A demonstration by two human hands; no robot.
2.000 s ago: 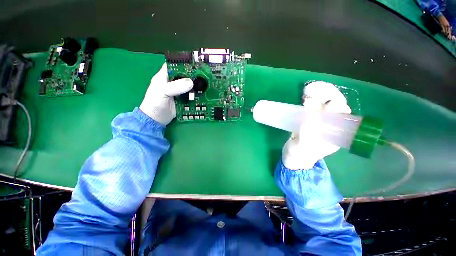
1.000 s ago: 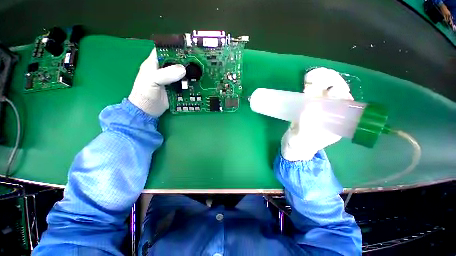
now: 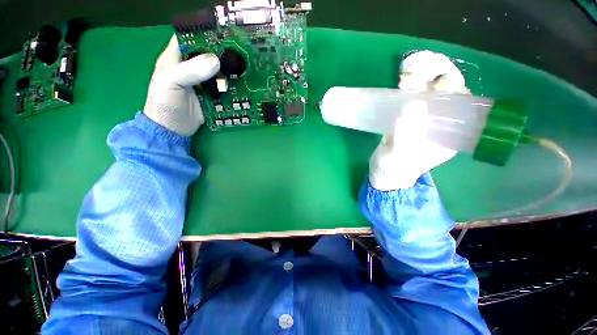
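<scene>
My left hand point(image 3: 175, 91), in a white glove, grips the left edge of a green circuit board point(image 3: 262, 85), thumb beside a round black component point(image 3: 232, 63). A silver connector point(image 3: 252, 14) is on the board's far edge. My right hand point(image 3: 409, 141), also gloved, holds a translucent white dispensing syringe point(image 3: 366, 110) level, its tip pointing left, just right of the board's right edge and apart from it. The syringe's green cap point(image 3: 501, 132) is at the right, with a pale air hose point(image 3: 561, 163) curving down from it. My right fingers are partly hidden behind the barrel.
A second circuit board point(image 3: 46, 77) lies on the green mat point(image 3: 288, 190) at the left. A crumpled white wad point(image 3: 433, 70) lies on a clear plastic tray point(image 3: 472, 68) beyond the syringe. A grey cable point(image 3: 9, 176) is at the left edge. Wire rack tiers point(image 3: 530, 288) are below right.
The whole view has shifted, so the boards and mat sit higher and the left board further left. Both hands keep their holds, and the syringe tip stays beside the board's right edge.
</scene>
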